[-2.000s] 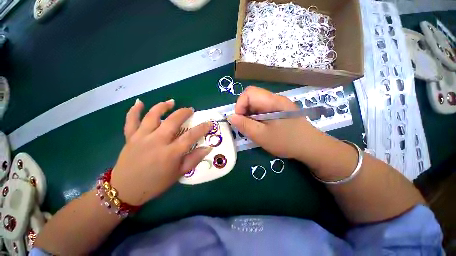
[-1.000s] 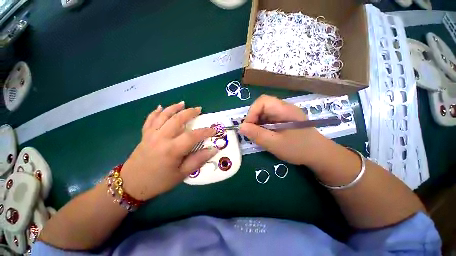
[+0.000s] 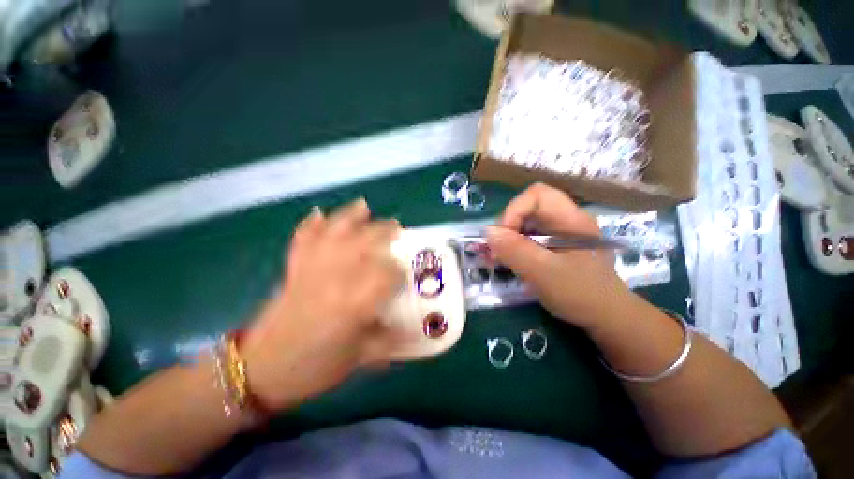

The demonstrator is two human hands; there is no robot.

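A cream front cover (image 3: 449,313) lies in front of me, with red-copper round details facing up. My left hand (image 3: 342,290) is blurred and lies over the cover's left part, hiding it; its exact grip is hidden. My right hand (image 3: 538,245) holds slim tweezers (image 3: 581,241) between thumb and fingers, just right of the cover, above a die-cut sheet (image 3: 637,268) with dark rounded openings. The tweezer tip is blurred by the thumb, near the sheet's left part.
A brown cardboard box (image 3: 581,187) of white rings (image 3: 566,117) stands behind my right hand. Loose rings (image 3: 500,352) lie on the green bench. A stack of die-cut sheets (image 3: 740,224) is at right. Stacked covers (image 3: 47,360) are at left, more covers (image 3: 829,224) at right.
The view has shifted, so things sit lower and further right. My left fingers have moved left off the round details. The tweezers have moved from the cover to over the sheet beside it.
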